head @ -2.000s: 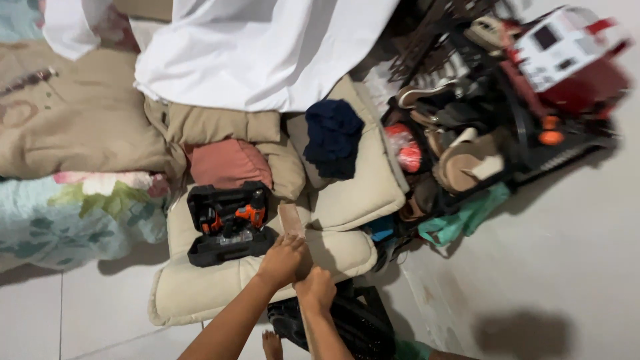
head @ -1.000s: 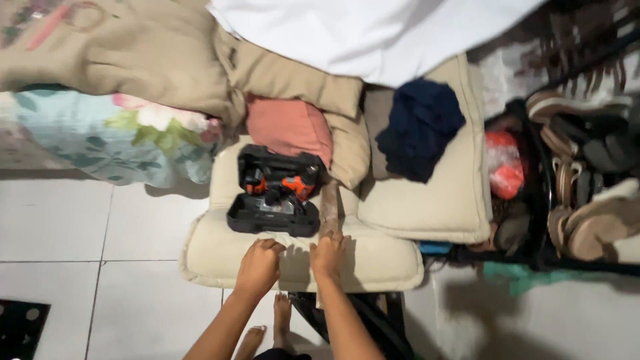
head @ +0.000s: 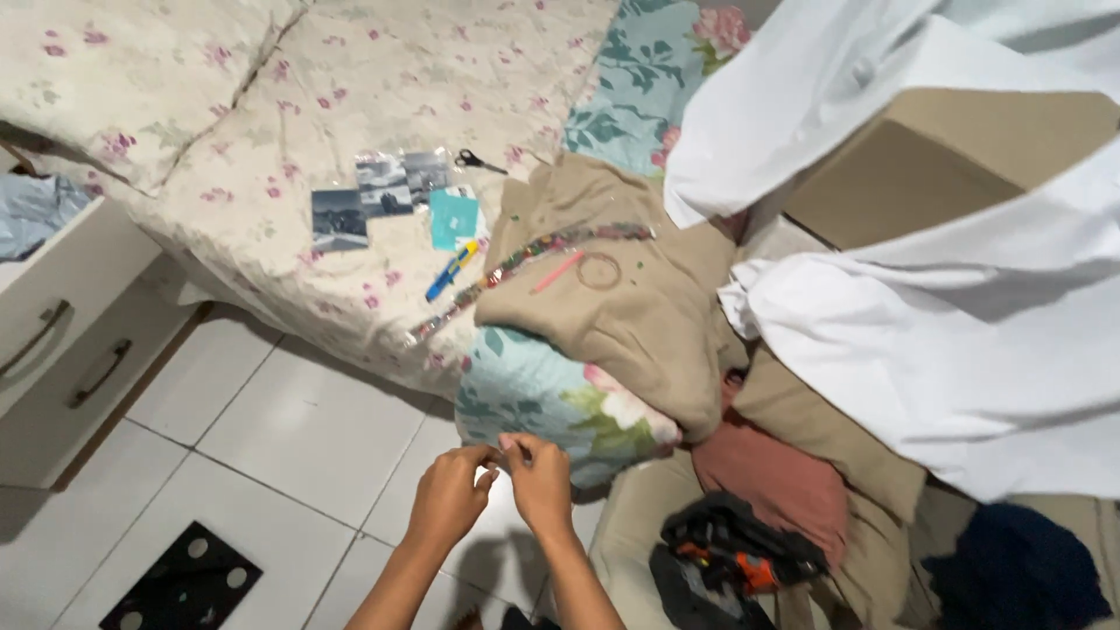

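Observation:
My left hand (head: 451, 490) and my right hand (head: 538, 486) are close together in front of the bed's edge, fingertips bent inward; whether something small is between them I cannot tell. Beyond them a beige garment (head: 612, 324) lies on the bed, bearing a pink stick-like item (head: 557, 272), a thin ring (head: 599, 271) and part of a long plastic-wrapped strip (head: 525, 254). To its left are a blue and yellow utility knife (head: 452, 271), a teal card (head: 453, 219), several dark photo prints (head: 339, 219) and black scissors (head: 479, 161).
An open black tool case (head: 709, 595) with an orange tool (head: 756, 572) lies on a beige cushion (head: 630, 516) at lower right. White cloth (head: 945, 350) hangs around a cardboard box (head: 910, 166). A drawer unit (head: 114, 350) stands left; a black panel (head: 182, 582) lies on the tiled floor.
The view has swung left onto the bed. My hands, earlier at a flat brownish piece on the cushion beside the tool case, are now together in front of the bed, away from that piece.

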